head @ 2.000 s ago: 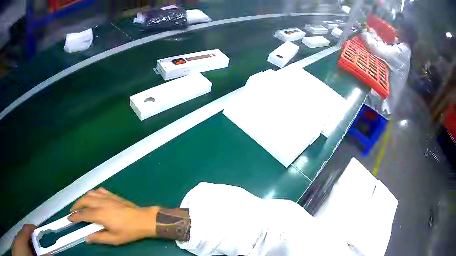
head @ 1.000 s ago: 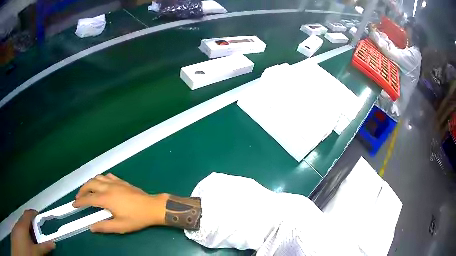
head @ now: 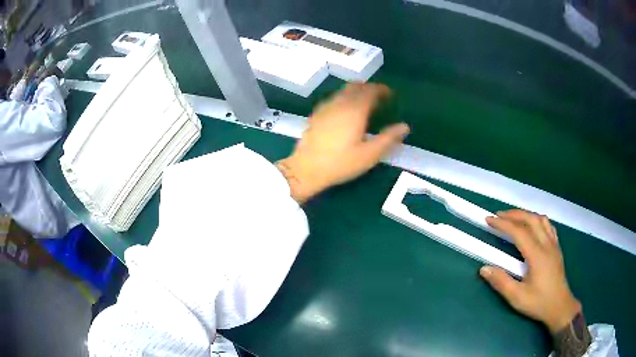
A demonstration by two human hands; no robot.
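Observation:
A white slotted insert card stack (head: 453,238) lies flat on the green bench, its long shaped opening showing the bench. My right hand (head: 533,268) is around its right end, fingers on the far side and thumb on the near side. My left hand (head: 342,143) is blurred, raised over the edge rail, fingers apart, and looks empty. Beyond it on the belt stand a printed box (head: 324,49) with a watch picture and a plain white box (head: 282,67), touching side by side.
A grey upright post (head: 226,66) is bolted to the pale edge rail (head: 481,183). A thick pile of stacked card pieces (head: 132,132) lies left of it. More boxes (head: 108,67) stand on the belt farther left. A person in white (head: 31,132) is at the far left, near a blue stool (head: 84,258).
The view has swung left. My left hand has left the insert's left end and is now over the rail. My right hand remains at the insert's right end.

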